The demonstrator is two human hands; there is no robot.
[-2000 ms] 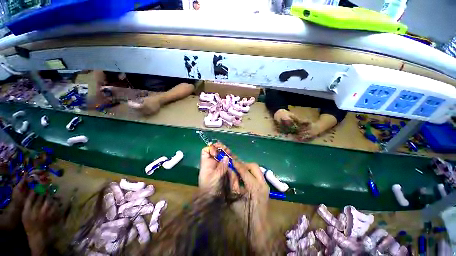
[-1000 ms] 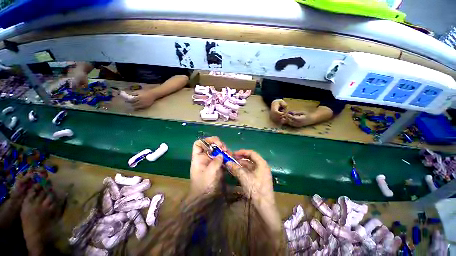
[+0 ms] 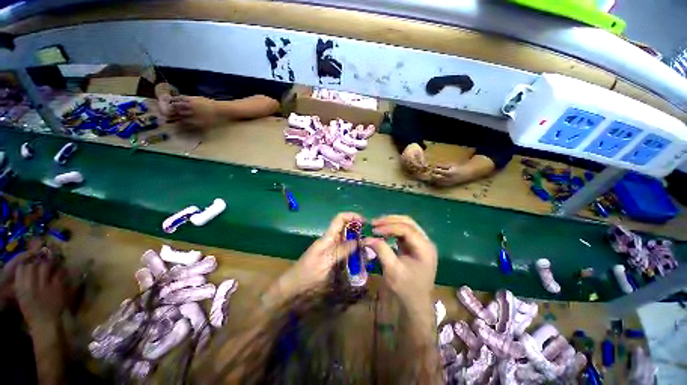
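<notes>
A pale pink housing shell with a blue battery cell (image 3: pixel 353 252) inside is held upright in front of me, over the belt's near edge. My left hand (image 3: pixel 320 259) grips it from the left side. My right hand (image 3: pixel 403 259) is at its right side, fingers bent close to the shell's upper part; a small pinkish piece shows near its fingertips. Whether the right fingers grip anything is unclear. Dark strands of hair hide part of my wrists and the bench.
A green conveyor belt (image 3: pixel 248 184) carries loose shells and blue cells. Shell piles lie at left (image 3: pixel 169 301) and right (image 3: pixel 512 338) on the near bench. Two people work across the belt; another person's hands are at far left. A white power strip (image 3: pixel 595 128) hangs at upper right.
The blue cell now sits in a pink shell held upright; before, my hands held a blue cell with wires. A blue cell now lies on the belt beyond my hands. The view has shifted.
</notes>
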